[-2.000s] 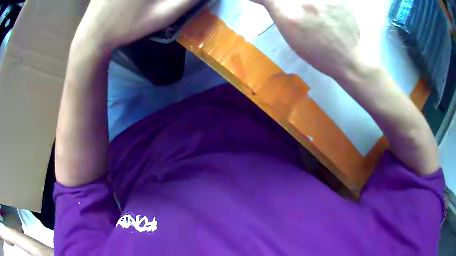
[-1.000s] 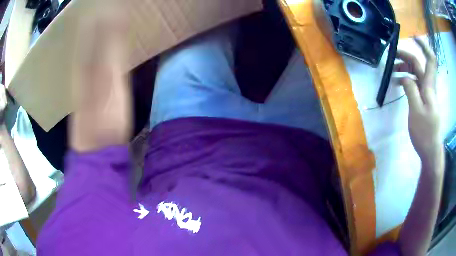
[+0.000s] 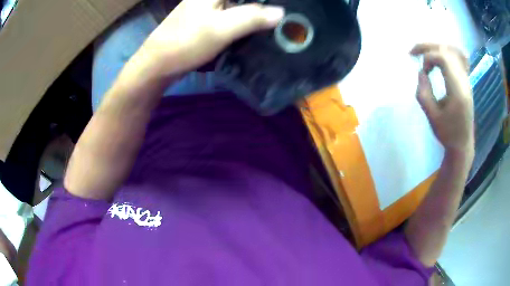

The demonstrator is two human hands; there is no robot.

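A black round-bodied unit [image 3: 330, 47] with a pale centre ring is held up at the top middle, over the bench edge and my lap. My left hand [image 3: 204, 33] is shut on its left side, with the thumb on the face beside the ring. The fingers behind the unit are hidden. My right hand [image 3: 450, 100] is over the white bench top at the right, away from the unit. Its fingers are curled but apart, and no held thing can be made out.
Orange-brown tape [image 3: 358, 181] runs along the edge of the white bench top [image 3: 386, 128]. A clear plastic bag with dark ribbed contents [image 3: 489, 100] lies at the far right. A brown carton flap [image 3: 42, 61] is at the upper left. Part of another person [image 3: 6, 246] shows at the lower left edge.
My left hand has come from over the carton flap to the bench edge and taken hold of a black unit, now raised. My right hand no longer has the narrow black strip beside its fingers.
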